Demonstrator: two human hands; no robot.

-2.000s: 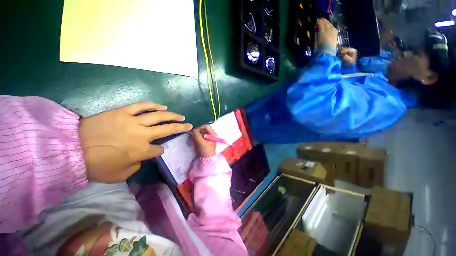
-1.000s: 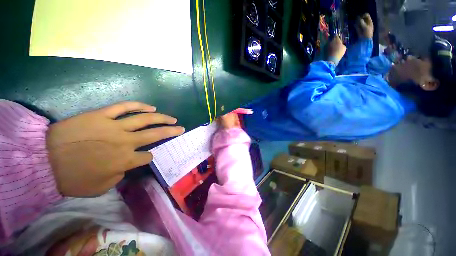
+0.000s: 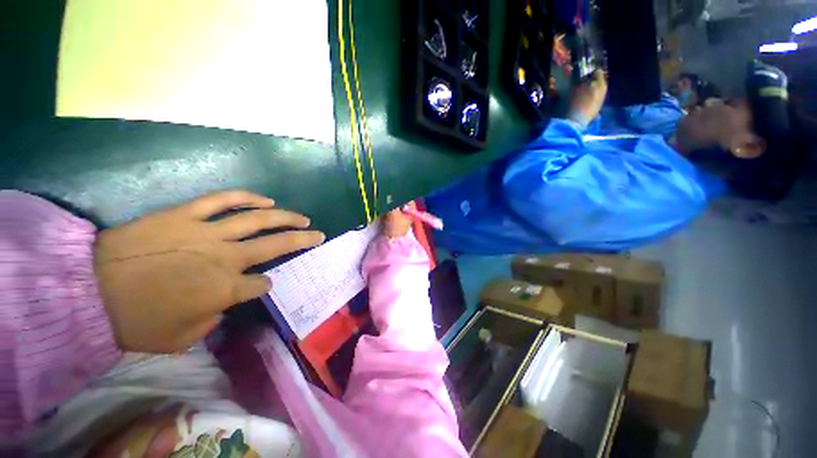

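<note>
My left hand (image 3: 193, 268) is open, palm down, its fingertips by the near corner of the record sheet (image 3: 322, 279). The sheet is white with a printed grid and lies on a red-edged board (image 3: 333, 331). My right hand (image 3: 397, 224) is small and partly turned away at the far end of the sheet. It holds a pink-and-white pen (image 3: 425, 216) that points away from the sheet. The fingertips of my right hand are hard to make out. Both sleeves are pink.
A large pale paper (image 3: 197, 67) and yellow wires (image 3: 355, 116) lie on the green bench (image 3: 143, 161). A black tray (image 3: 421, 121) holds round shiny units. A person in a blue smock (image 3: 600, 192) works beside it. Cardboard boxes (image 3: 667, 376) and a glass-topped case (image 3: 573, 380) stand at lower right.
My right hand and the pen have moved from the middle of the sheet to its far end, uncovering more of the printed grid. My left hand has shifted slightly left in view.
</note>
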